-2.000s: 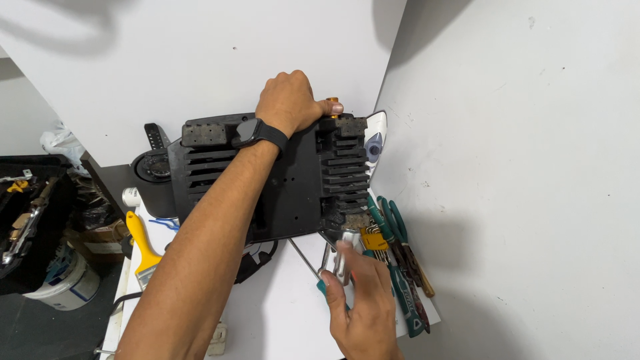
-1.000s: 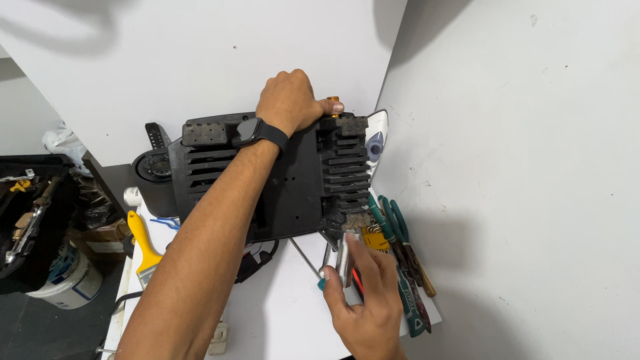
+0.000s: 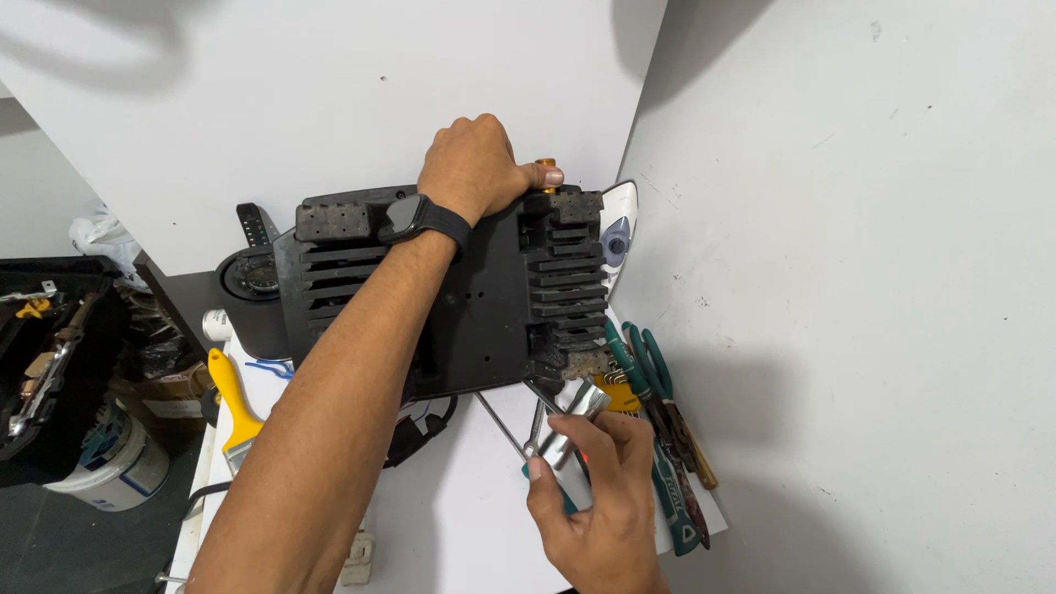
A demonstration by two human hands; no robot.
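Observation:
My left hand [image 3: 483, 165], wearing a black watch, grips the far edge of a black plastic housing [image 3: 487, 305] with slatted vents and worn pads. Its thumb lies at a brass-coloured fitting [image 3: 545, 163]; its fingers are hidden behind the edge. My right hand [image 3: 602, 487] holds a shiny metal tube-like piece [image 3: 577, 417] between thumb and fingers, just below the housing's near right corner. Under it lie a wrench [image 3: 535, 433] and a screwdriver with a green handle [image 3: 569, 499]. A yellow hex key holder [image 3: 620, 392] is close by.
Green-handled pliers [image 3: 676, 511] and other hand tools lie along the right edge of the white table [image 3: 470, 528]. A yellow paintbrush [image 3: 235, 404] and a black watch on a round stand [image 3: 256, 272] are at the left. A black tool box [image 3: 74, 363] sits above a white bucket [image 3: 124, 478].
My right hand has closed its fingers and thumb around the metal piece and tilted it beneath the housing's corner. My left hand and the housing have stayed in place.

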